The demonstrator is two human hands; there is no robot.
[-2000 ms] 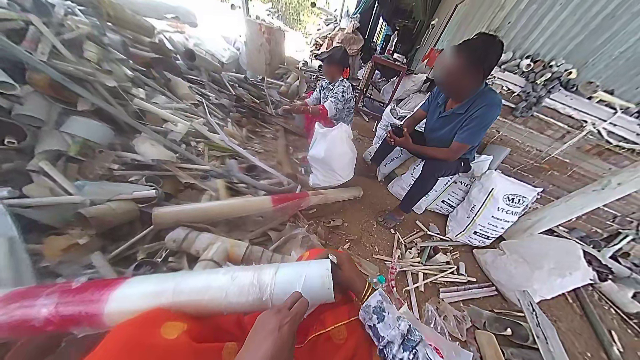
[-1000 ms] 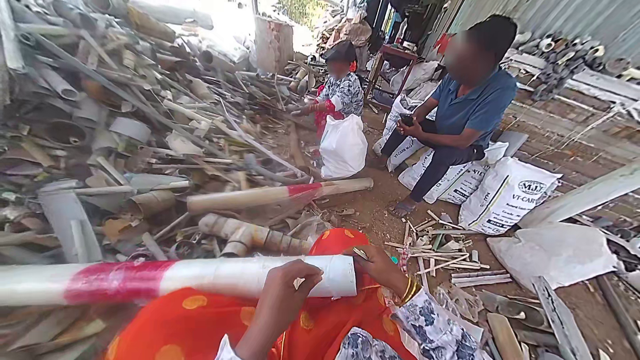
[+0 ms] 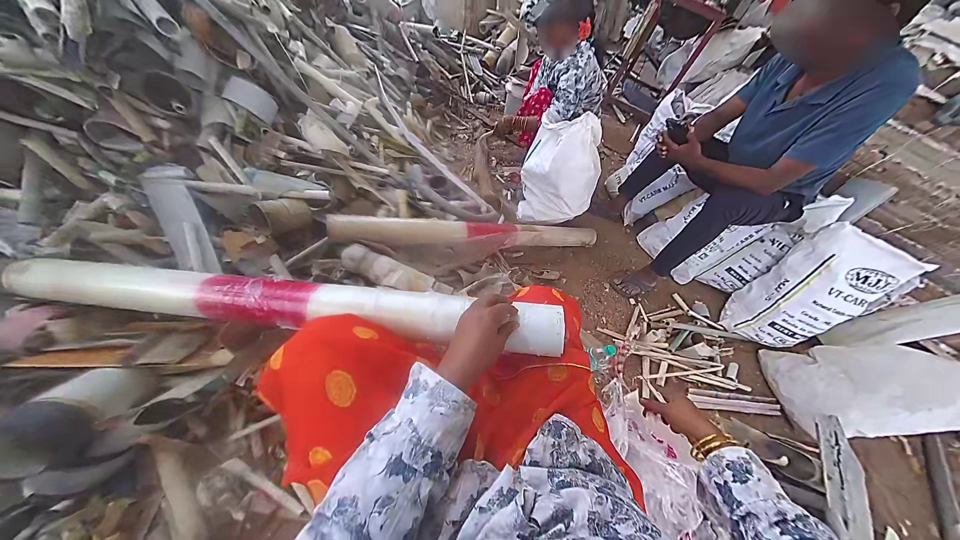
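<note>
A long white plastic pipe (image 3: 390, 309) with a magenta band lies across my lap on orange dotted cloth (image 3: 341, 386). My left hand (image 3: 484, 330) rests on it near its right end, fingers curled over the top. Down at the right, my right hand (image 3: 679, 412) is off the pipe, beside thin pale strips (image 3: 675, 360) on the ground and a crumpled clear plastic bag (image 3: 660, 465). Whether its fingers hold a strip, I cannot tell. A small clear bottle with a green cap (image 3: 602, 358) stands or lies between the cloth and the strips.
A large heap of scrap pipes (image 3: 247, 97) fills the left. Beyond my lap lies another banded pipe (image 3: 420, 229). One person (image 3: 810, 127) sits on printed white sacks (image 3: 825, 285) at the right; another (image 3: 566, 82) sits farther back behind a white sack (image 3: 561, 169).
My right hand has left the pipe's right end and moved down to the right, by the strips. My left hand is still at the pipe. The view has tilted downward.
</note>
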